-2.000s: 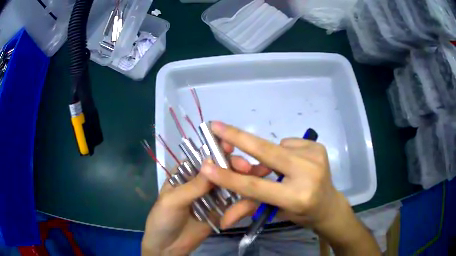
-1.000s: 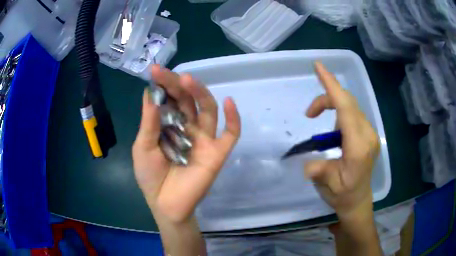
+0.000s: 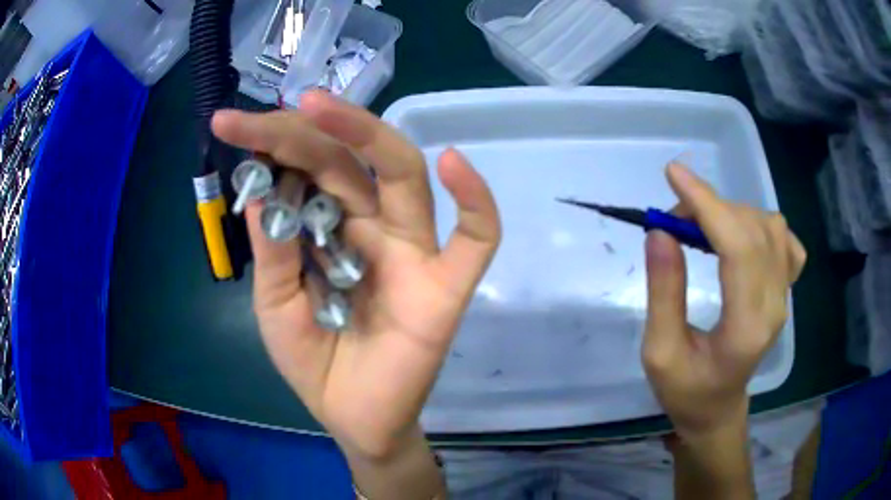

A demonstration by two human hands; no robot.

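Note:
My left hand [image 3: 376,264] is raised over the left edge of the white work tray [image 3: 596,405], palm up. It holds several miniature motors [image 3: 282,221] between thumb and fingers, their round silver ends and thin shafts facing me. Their wires are mostly hidden behind the hand. My right hand [image 3: 728,303] is over the right part of the tray and holds blue fine-tipped tweezers [image 3: 676,227], with the dark pointed tip to the left, apart from the motors. Small dark bits lie in the tray.
A blue parts bin [image 3: 73,293] full of motors stands at left. A black corrugated hose [image 3: 212,88] with a yellow nozzle [image 3: 213,238] hangs beside it. Behind are an open clear box [image 3: 376,73] and a box of white strips [image 3: 562,44]. Stacked clear boxes [image 3: 816,68] stand right.
My hands have separated. The left has turned so the motors' shaft ends face me. The right now grips the tweezers between fingers and thumb, tip pointing left. The view has shifted left.

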